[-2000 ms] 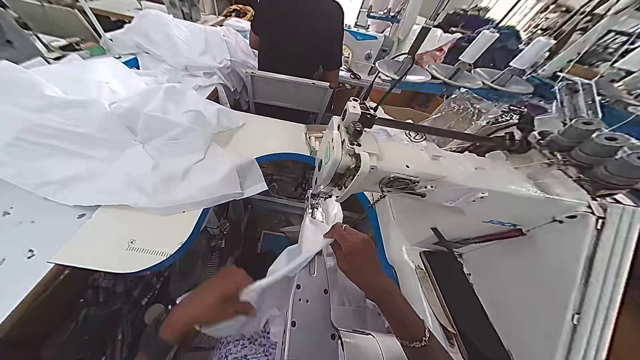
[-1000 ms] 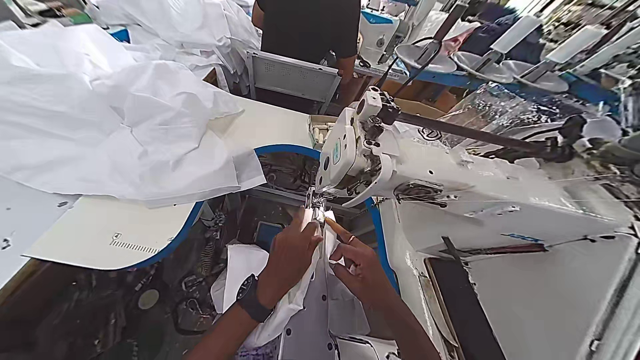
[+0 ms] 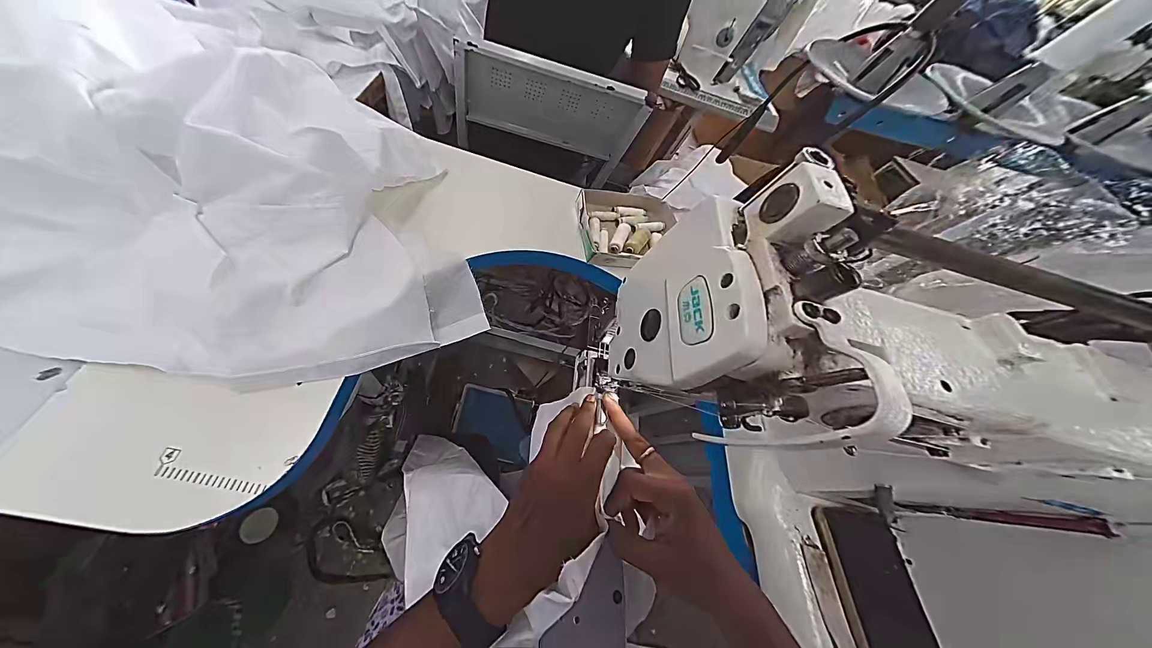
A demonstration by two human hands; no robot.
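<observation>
White fabric (image 3: 450,504) lies over the narrow arm of a Jack industrial sewing machine (image 3: 693,315) and hangs down on the left. My left hand (image 3: 562,477), with a dark watch on the wrist, presses the cloth with its fingertips just below the needle area (image 3: 601,373). Close beside it, my right hand (image 3: 661,504) holds the cloth's right edge, index finger stretched up to the presser foot and the other fingers curled. A ring is on one finger. The fingertips of both hands nearly meet at the foot, and the needle itself is too small to make out.
A large heap of white cloth (image 3: 261,207) covers much of the white table (image 3: 504,202) at left. A box of thread spools (image 3: 621,236) stands behind the machine head. Beyond a grey metal panel (image 3: 549,103) is a person in dark clothing (image 3: 585,36). Thread cones and plastic wrap are at upper right.
Two seconds ago my left hand was down to the left, holding out a strip of cloth; it has come up to the needle area beside my right hand. The view has moved closer to the machine.
</observation>
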